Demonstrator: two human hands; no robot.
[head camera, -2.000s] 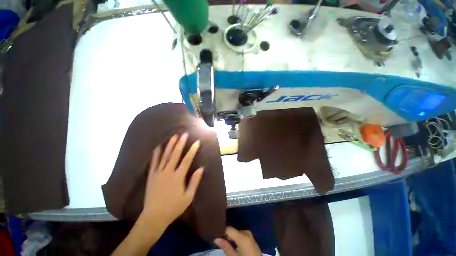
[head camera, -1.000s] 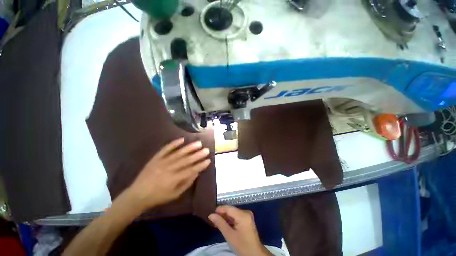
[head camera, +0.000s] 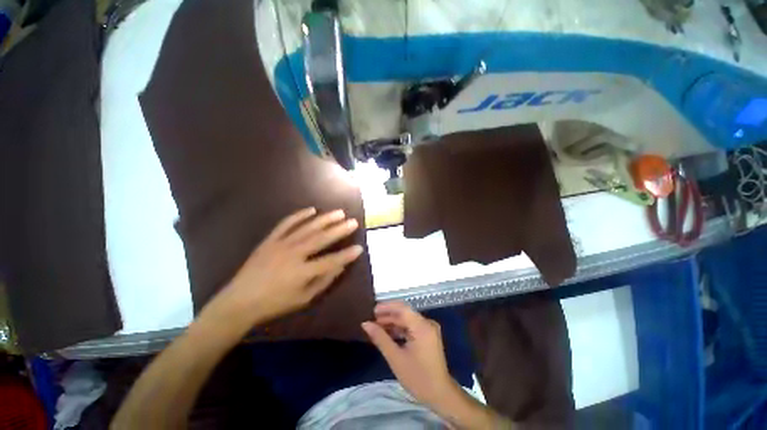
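A large dark brown cut panel lies left of the needle, its right edge beside the bright lamp spot at the presser foot. My left hand lies flat on the panel, fingers slightly spread, below the needle area. My right hand is at the table's front edge, thumb and fingers pinching the panel's lower right corner. Small dark brown panels lie right of the needle, partly under the arm of the white and blue sewing machine. The needle tip is lost in glare.
Stacked long brown panels lie at the far left. Scissors with red handles and an orange object lie at the right end. Brown cloth hangs below the grey ruler-like edge, near a blue crate.
The large panel has moved up past the needle, away from me, and its curved end now reaches the top of the view. Both hands stay on it. The camera view has also shifted.
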